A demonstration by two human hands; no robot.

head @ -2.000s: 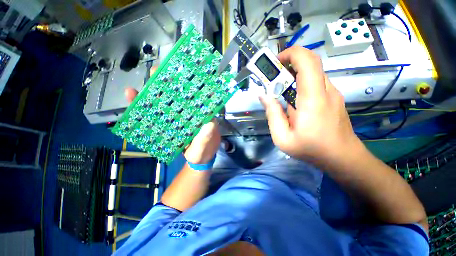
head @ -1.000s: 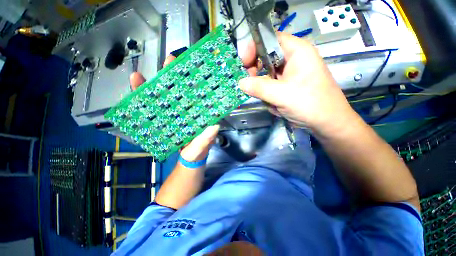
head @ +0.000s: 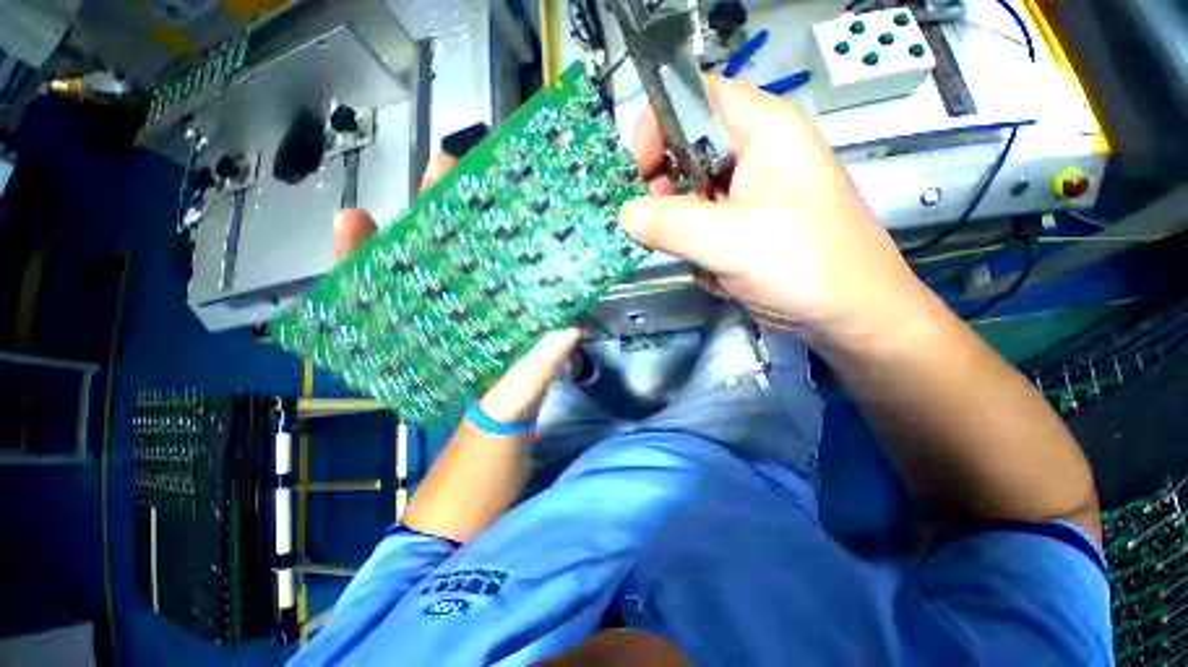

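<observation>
A green populated PCB panel (head: pixel 469 254) is held tilted in front of me, left of centre. My left hand (head: pixel 528 378) holds it from beneath, with fingertips showing past its far edge and a blue band on the wrist. My right hand (head: pixel 782 215) holds the digital caliper (head: pixel 678 91), its jaws pointing up and away and its display not visible. My right thumb and fingertips also touch the panel's right edge.
On the right machine's white surface (head: pixel 899 130) lie blue-handled pliers (head: pixel 786 82) and a white block with dark dots (head: pixel 873 55). A red button (head: pixel 1074 185) is at its corner. The left machine (head: pixel 293 143) stands open. Racked boards (head: pixel 196 508) and a pipe frame (head: pixel 283 482) are at lower left.
The caliper has turned so its display is hidden, and its jaws have left the panel's edge. The right thumb has come onto the panel, which has rotated slightly clockwise.
</observation>
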